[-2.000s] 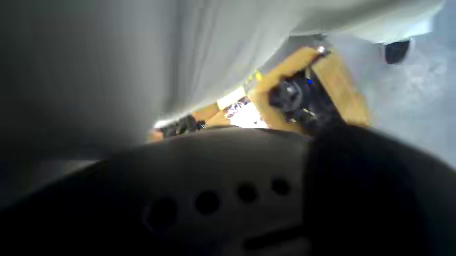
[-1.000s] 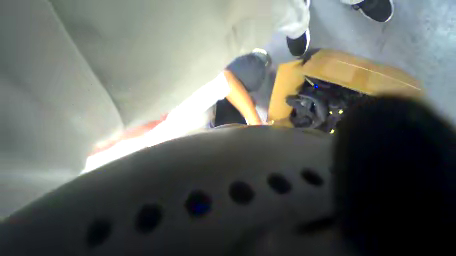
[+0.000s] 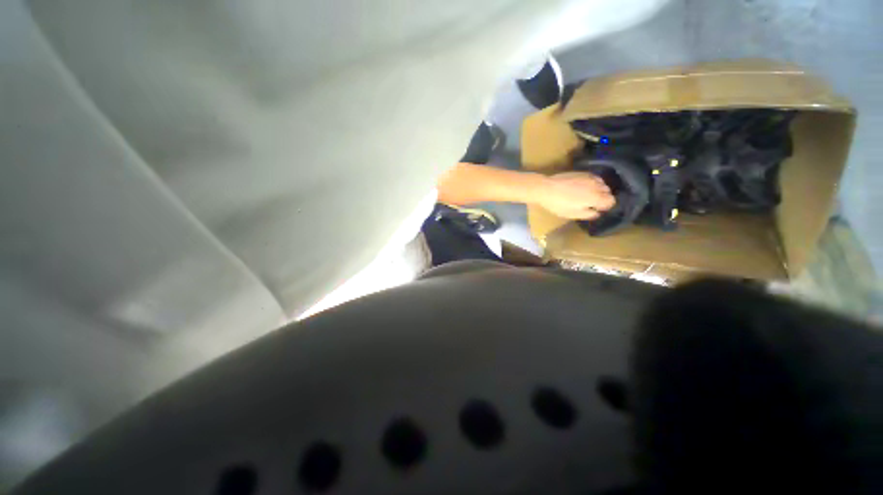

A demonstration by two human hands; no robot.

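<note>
A grey curved band (image 3: 436,348) with a row of round dark holes fills the lower frame, very close to the camera. A blurred black shape (image 3: 745,387) covers its right part. Beyond it, an open brown carton (image 3: 716,87) holds tangled black headsets or straps (image 3: 726,160). A bare hand (image 3: 576,196) reaches in from the left and touches the black pieces at the carton's left side. Its fingers are bent; a grip is unclear. The frame does not show whose hand it is, and I cannot identify either of my own hands.
Pale smock-like cloth (image 3: 242,126) fills the upper left. A dark shoe (image 3: 542,84) is beside the carton's upper left corner. Grey floor (image 3: 755,29) shows behind the carton. Dark items (image 3: 460,242) lie left of the carton, partly hidden by the band.
The carton shows more fully, with more of its black contents visible. The bare hand, earlier at the carton's lower left edge, is now over the contents. The pale cloth covers more of the upper middle.
</note>
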